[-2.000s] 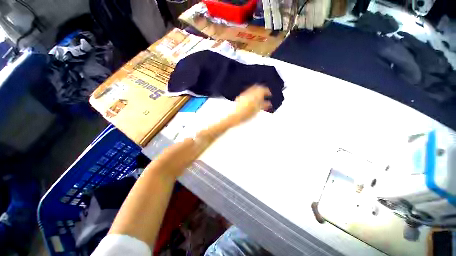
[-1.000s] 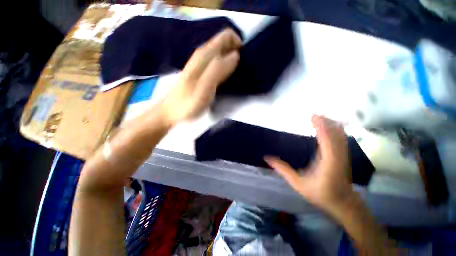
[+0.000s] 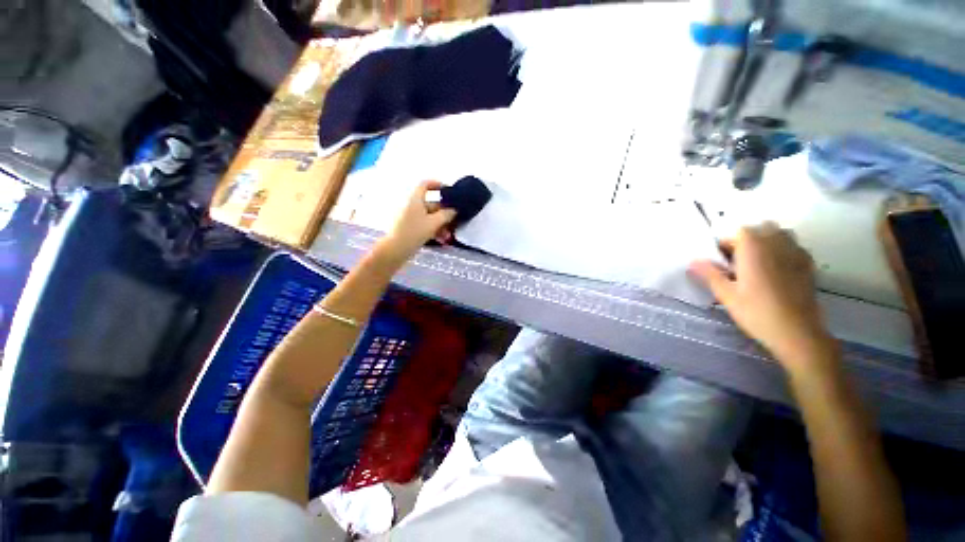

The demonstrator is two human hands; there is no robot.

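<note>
A long fabric piece [image 3: 593,249] lies along the table's front edge, pale side up with a thin dark edge, blending into the white table. My left hand [image 3: 425,217] pinches its left end, where a navy part [image 3: 466,198] is folded over. My right hand [image 3: 764,277] is at its right end, below the machine head, thumb and fingers closed on the edge; the fingertips are partly hidden. Navy fabric pieces [image 3: 429,87] lie at the back left, partly on the carton.
The sewing machine head [image 3: 825,74] stands at the upper right. A phone [image 3: 933,281] and a pale blue cloth [image 3: 884,175] lie at the right. A carton [image 3: 277,159] is at the left. A blue basket [image 3: 270,339] and red basket [image 3: 418,392] are below the table edge.
The navy piece by the front edge now shows its pale side. My left hand has left the stack and holds the piece's left end. My right hand has closed at its right end.
</note>
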